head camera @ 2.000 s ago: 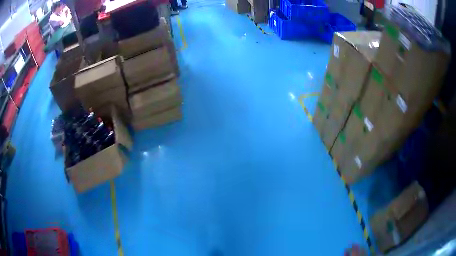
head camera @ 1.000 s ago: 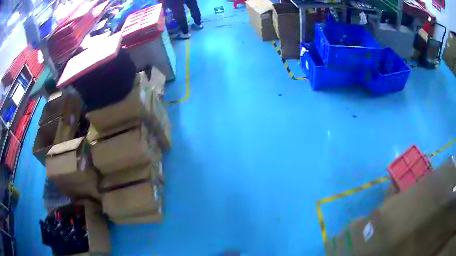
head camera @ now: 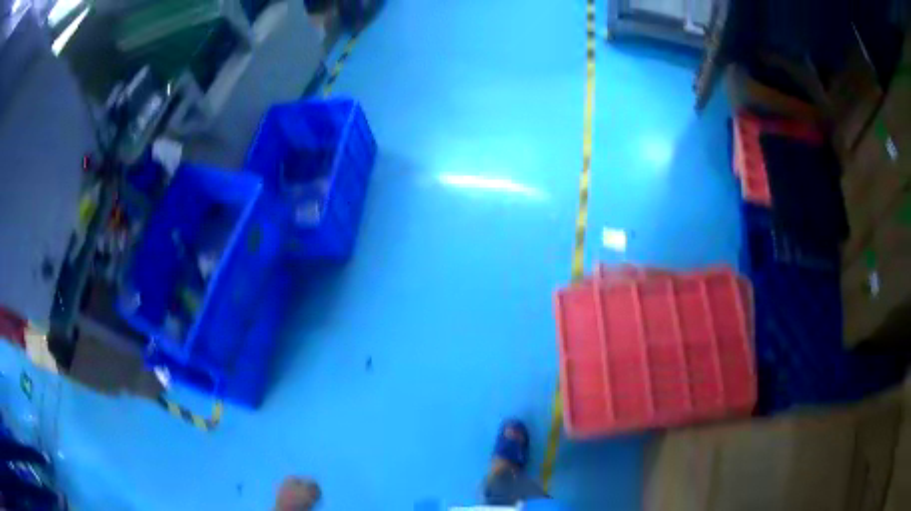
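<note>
My left hand shows small and blurred at the bottom edge, left of centre, cut off by the edge. Its fingers cannot be made out. My right hand is not in view. Nearest in front on the right is a red plastic crate with raised ribs, beside a brown cardboard surface and over the yellow line. One dark shoe shows at the bottom centre, with a pale edge of something below it.
Deep blue bins stand at the left beside benches and equipment. Blue and red crates are stacked at the right by cardboard cartons. A small white scrap lies on the blue floor near the yellow-and-black line.
The view has moved forward and turned right. The blue bins are now nearer at the left, and the red crate is nearer. The carton stacks formerly at left are out of view.
</note>
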